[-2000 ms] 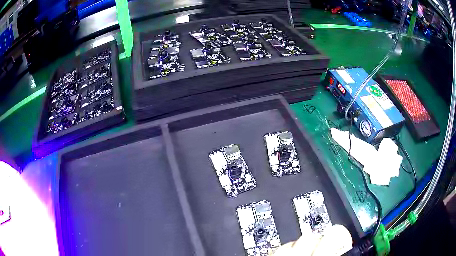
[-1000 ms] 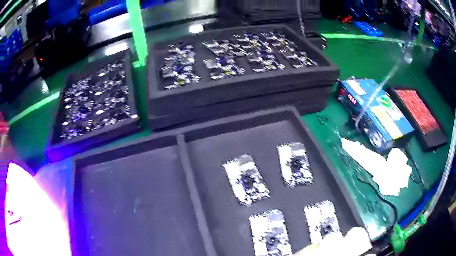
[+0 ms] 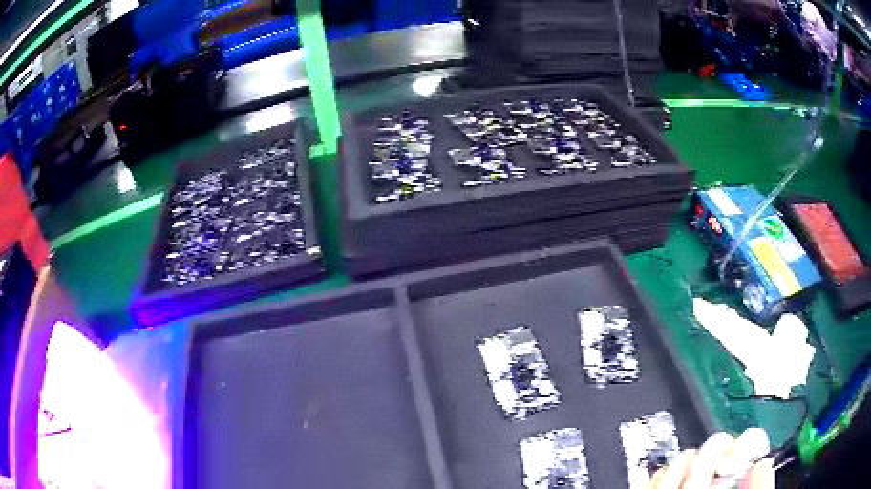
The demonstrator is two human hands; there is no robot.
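Note:
The two-bay black foam tray [image 3: 413,372] lies nearest me. Its right bay holds several circuit boards, white-silver with dark centres: one at the upper left [image 3: 518,372], one at the upper right [image 3: 608,346], and two lower ones. The lower left board [image 3: 556,463] is cut by the bottom edge. My right hand [image 3: 716,463] shows only as fingers at the bottom edge, touching or just over the lower right board [image 3: 650,441]. The fingers are blurred, and whether they grip anything is unclear. My left hand is not in view.
Stacked foam trays [image 3: 516,224] stand behind, with a board-filled tray [image 3: 234,215] at left. A glaring light opening [image 3: 95,415] is at lower left. At right are a blue box [image 3: 759,250], crumpled white wipes [image 3: 764,351] and a small red-filled box [image 3: 829,244].
The view has shifted, so the trays and boxes sit further right and lower in the picture. More of my right hand's fingers show at the lower right board. The boards keep their layout.

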